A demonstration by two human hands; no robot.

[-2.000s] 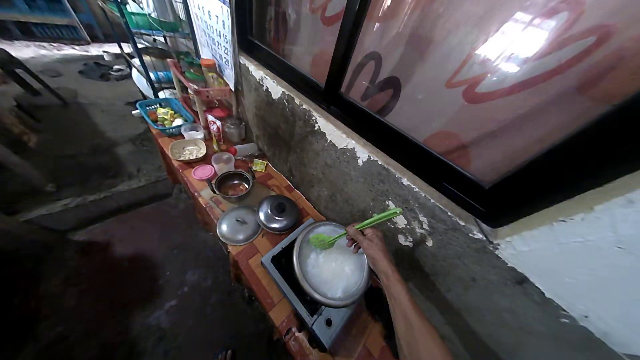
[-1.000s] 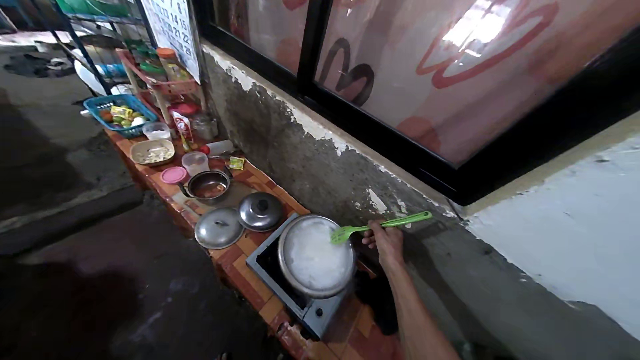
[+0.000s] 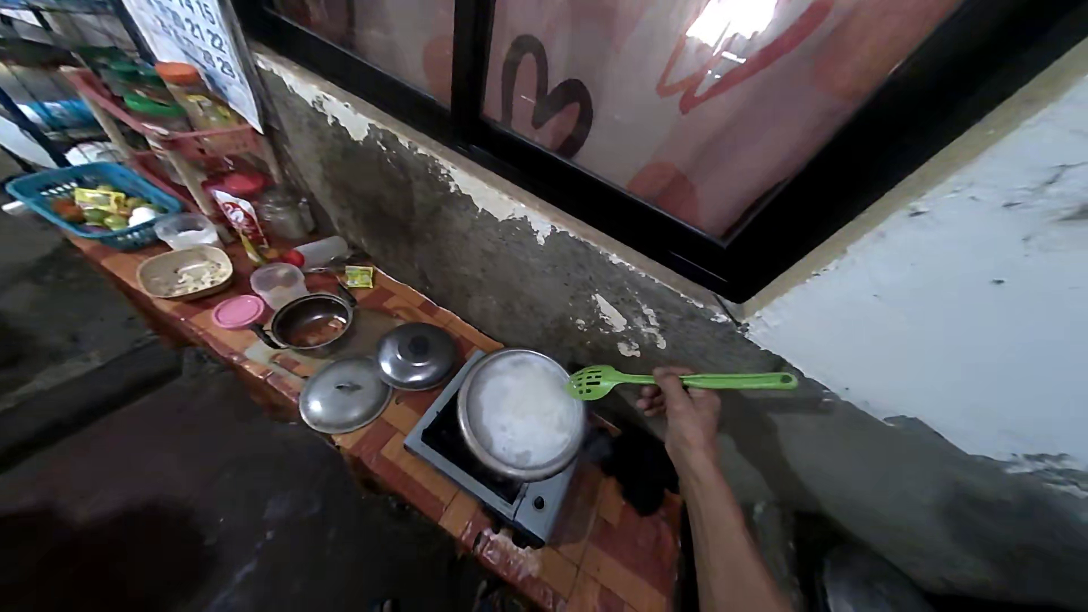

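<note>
My right hand (image 3: 687,408) grips the handle of a green slotted spoon (image 3: 595,382), whose head is at the right rim of a metal pot (image 3: 523,416). White, cloudy or foamy liquid fills the pot, which sits on a grey portable gas stove (image 3: 540,510). Two metal lids lie left of the stove: one with a dark knob (image 3: 416,355), and a paler one (image 3: 344,396) nearer the table edge. Beyond them stands a small dark pot (image 3: 313,323) with reddish-brown contents. My left hand is out of view.
A pink lid (image 3: 239,312), a clear plastic tub (image 3: 278,285), a bowl of pale pieces (image 3: 184,272) and a blue basket of produce (image 3: 93,204) stand farther left. A black cloth-like thing (image 3: 642,472) lies right of the stove. The wall and window frame (image 3: 595,208) run behind.
The green spoon's head has moved from over the white liquid to the pot's right rim, my right hand moving rightward with it. The view has shifted closer.
</note>
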